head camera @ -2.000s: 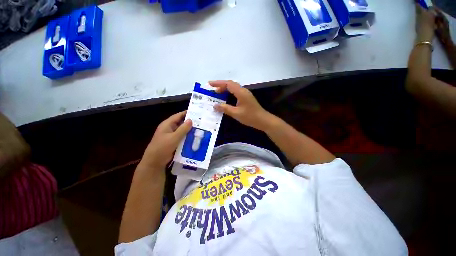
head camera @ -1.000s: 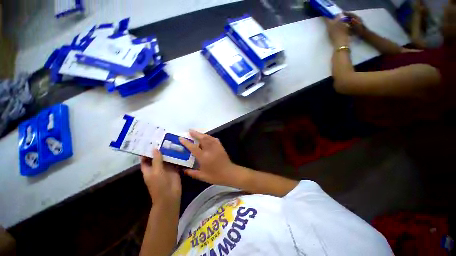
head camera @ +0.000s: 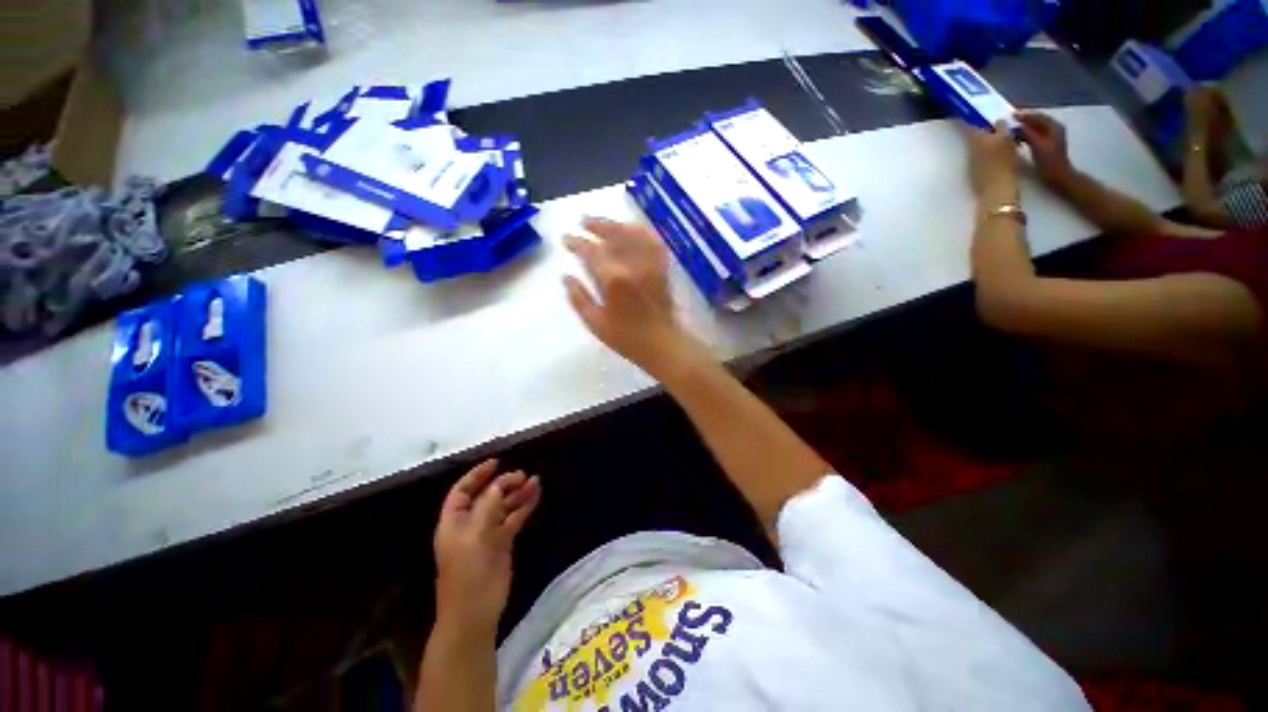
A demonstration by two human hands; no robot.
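Observation:
My left hand (head camera: 484,526) is empty, fingers loosely curled, in front of the table edge. My right hand (head camera: 622,288) is empty, fingers apart, over the table between the blanks and the filled boxes. A messy pile of flat blue and white box blanks (head camera: 396,174) lies mid-table. Filled retail boxes (head camera: 744,209) lie side by side right of my right hand, blue showing in their windows and white flaps open at the near ends. Two blue trays (head camera: 188,365) with white plugs and coiled cables lie side by side at the left.
A dark conveyor belt (head camera: 584,132) runs behind the white tabletop (head camera: 403,369). Grey-white tangled cables (head camera: 77,248) and a brown carton (head camera: 70,104) are at the far left. Another person's hands (head camera: 1012,150) hold a box at the right. A blue mass (head camera: 973,25) lies at the back right.
The box that both hands held has left them; another box now lies with the group at the right. My right hand has moved out over the table. The camera view has shifted.

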